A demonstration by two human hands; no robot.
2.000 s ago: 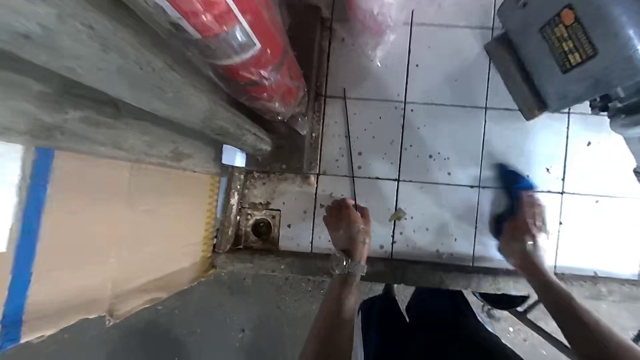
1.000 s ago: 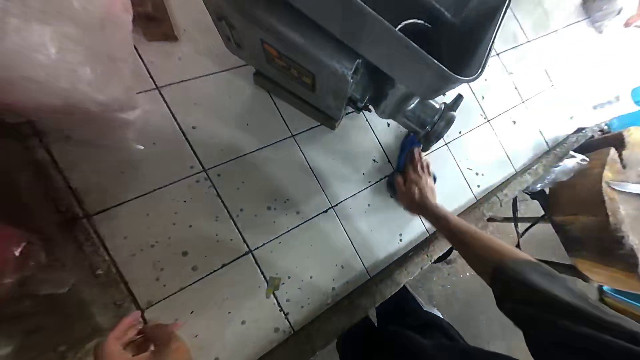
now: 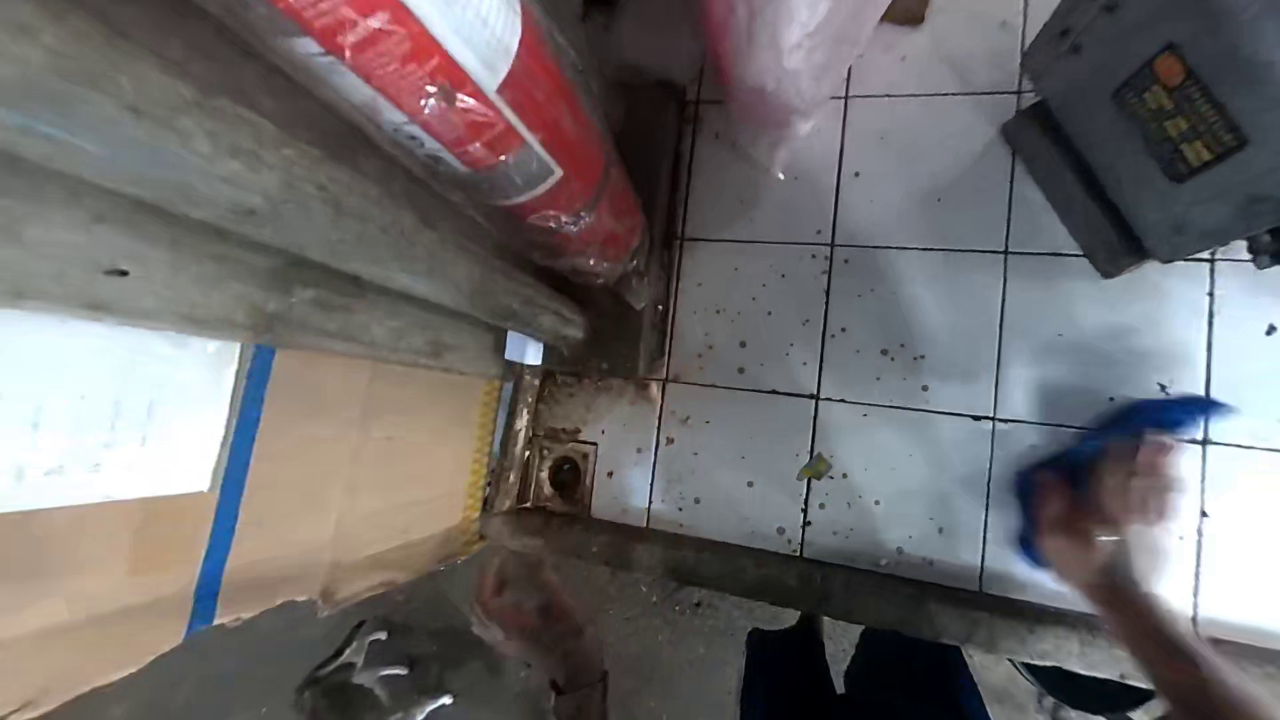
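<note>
My right hand [image 3: 1110, 500], blurred by motion, holds a blue cloth [image 3: 1075, 465] against the white tiled surface [image 3: 910, 470] at the right. Below the ledge at lower centre is my left hand [image 3: 525, 600], also blurred; no held thing shows, and its fingers are unclear. Above and left of it lies a square drain opening [image 3: 565, 477] with a dirty rim. Dark specks and drops dot the tiles between the hands, along with a small yellow-green scrap [image 3: 815, 467].
A grey machine [image 3: 1160, 130] with a label plate stands at upper right. Red plastic-wrapped packaging [image 3: 520, 130] leans by concrete beams [image 3: 300, 200] at upper left. Cardboard [image 3: 370, 450] with blue tape is at left. A cat [image 3: 370, 680] is on the floor at lower left. A concrete ledge [image 3: 750, 565] edges the tiles.
Two seconds ago my left hand was over the tiles with a thin stick; now it is below the ledge and no stick shows. The view swung right and back.
</note>
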